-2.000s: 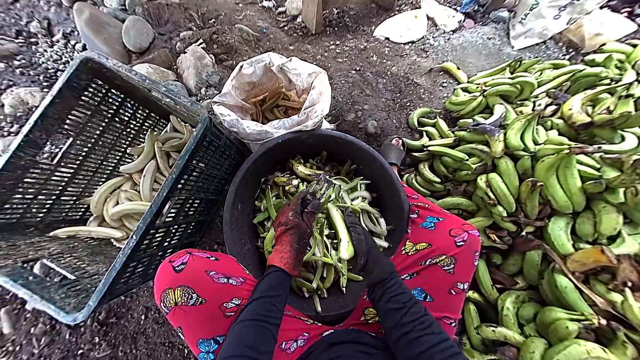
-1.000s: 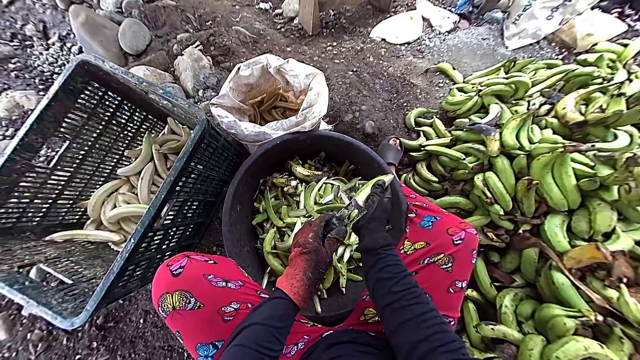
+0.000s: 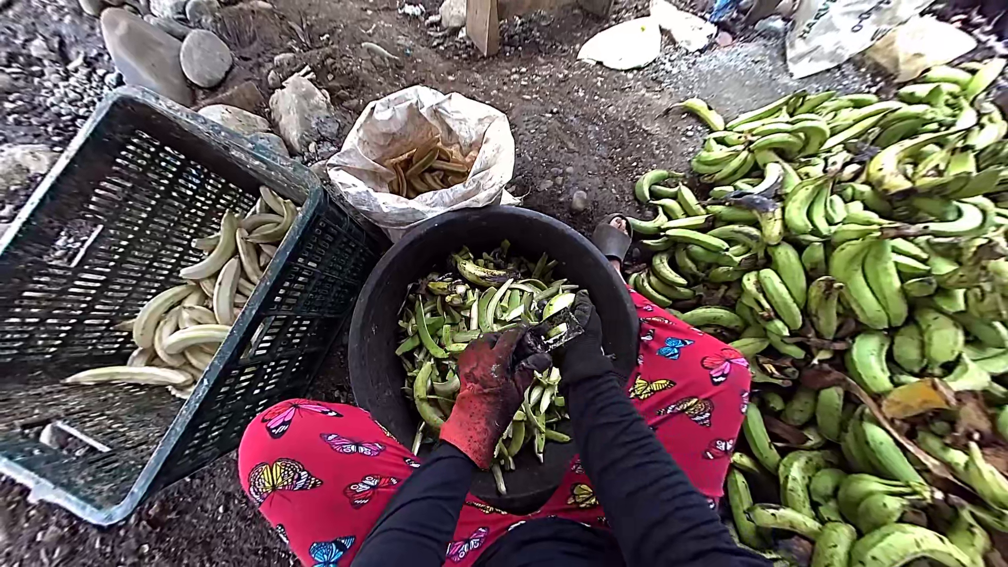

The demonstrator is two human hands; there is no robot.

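My left hand, in a red and black dirty glove, is closed over a black basin between my knees; its fingers touch a small dark tool, whose kind I cannot tell. My right hand, in a black glove, is closed around a green plantain beside that tool. Which hand bears the tool is unclear. Green plantain peels lie thick in the basin under both hands.
A dark green plastic crate with peeled plantains stands tilted at left. Behind the basin is a white sack with brownish strips. A large pile of green plantains lies at right. Stones lie at the back left.
The plantain in my right hand stuck out towards the upper right a second ago; now less of it shows, and both hands sit close together at the tool.
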